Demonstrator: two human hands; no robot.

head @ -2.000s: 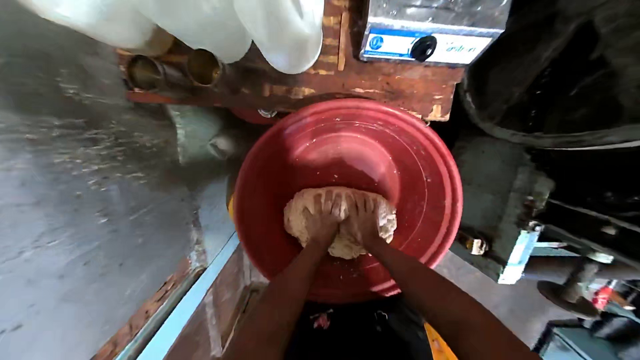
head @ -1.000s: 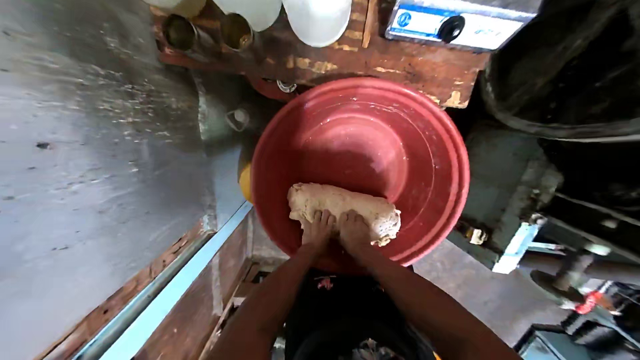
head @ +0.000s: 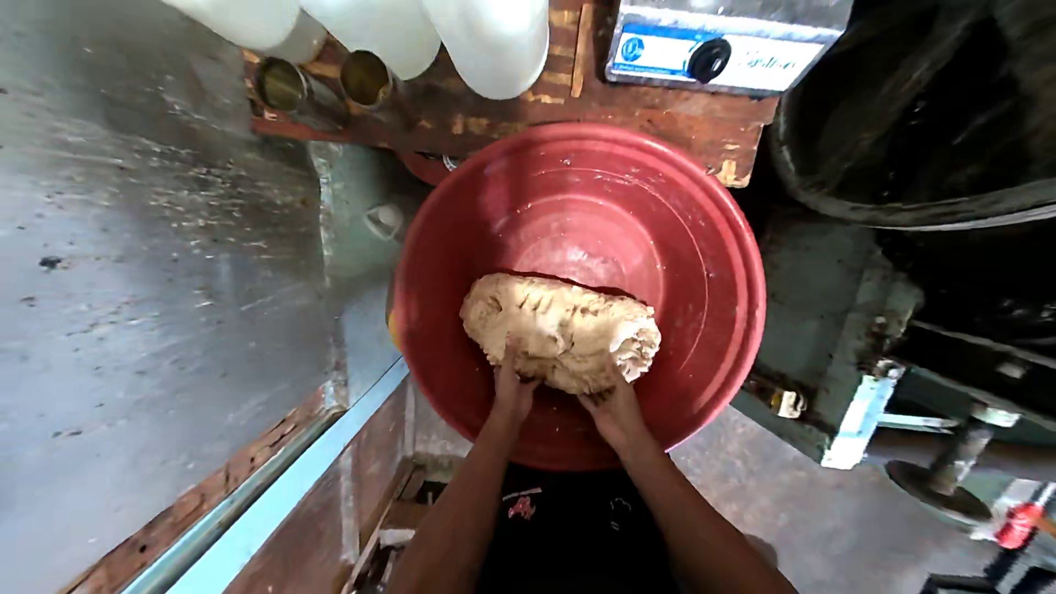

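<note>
A thick, elongated mass of pale dough (head: 561, 326) lies in the lower half of a large red plastic basin (head: 577, 148). Finger dents mark its upper side. My left hand (head: 515, 381) grips its near edge left of centre, thumb on top and the fingers hidden beneath. Near the dough's right end, my right hand (head: 610, 406) holds the same edge, its fingertips partly under the dough. Both forearms come over the basin's near rim.
Beyond the basin is a worn wooden table (head: 511, 115) with white containers (head: 487, 41), metal cups (head: 363, 78) and a steel appliance with a black knob (head: 709, 59). A grey wall (head: 165, 247) stands left. A large dark round vessel (head: 916, 115) is at the right.
My hands have moved from pressing on top of the dough to holding its near edge from below. The dough's near side looks lifted or rolled. The view has shifted somewhat.
</note>
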